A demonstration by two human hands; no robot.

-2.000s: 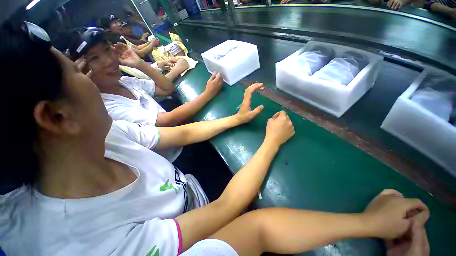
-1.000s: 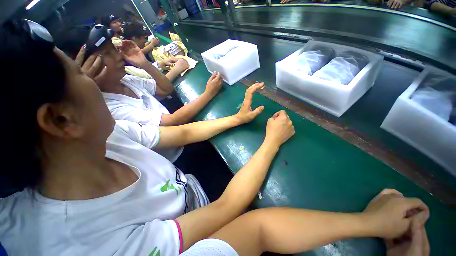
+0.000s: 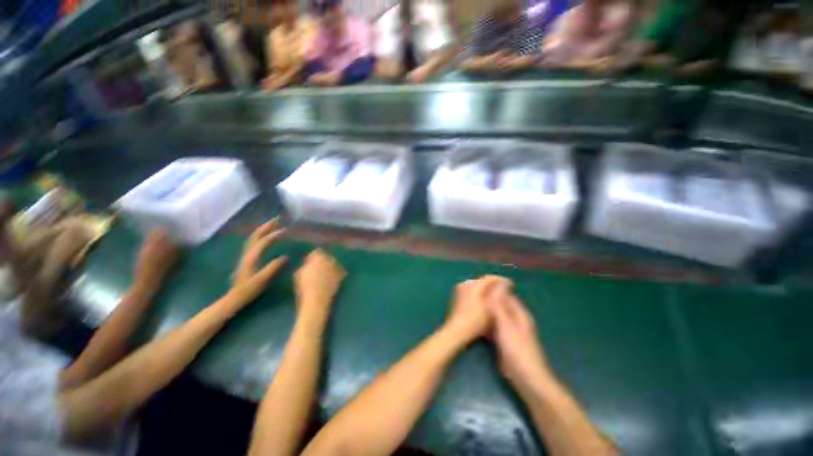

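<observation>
My left hand [image 3: 468,309] and my right hand [image 3: 518,337] rest together on the green bench top [image 3: 588,316], fingers touching or clasped. No object shows in them. The view is blurred. Beyond them, white foam trays stand in a row: one straight ahead [image 3: 502,210], one to the right [image 3: 677,224], one to the left [image 3: 343,198] and one at the far left [image 3: 192,205]. The nearer trays hold rounded greyish lumps in clear wrapping. My hands touch no tray.
A neighbour's forearms [image 3: 299,374] rest on the bench just left of mine, with further arms beyond. Crumpled yellowish material [image 3: 85,223] lies at the far left. A dark conveyor [image 3: 267,156] runs behind the bench edge. Several people sit across it.
The view has swung right, from the neighbours to the bench and trays ahead. Both my hands now show fully, still together. Another tray and the people opposite have come into view.
</observation>
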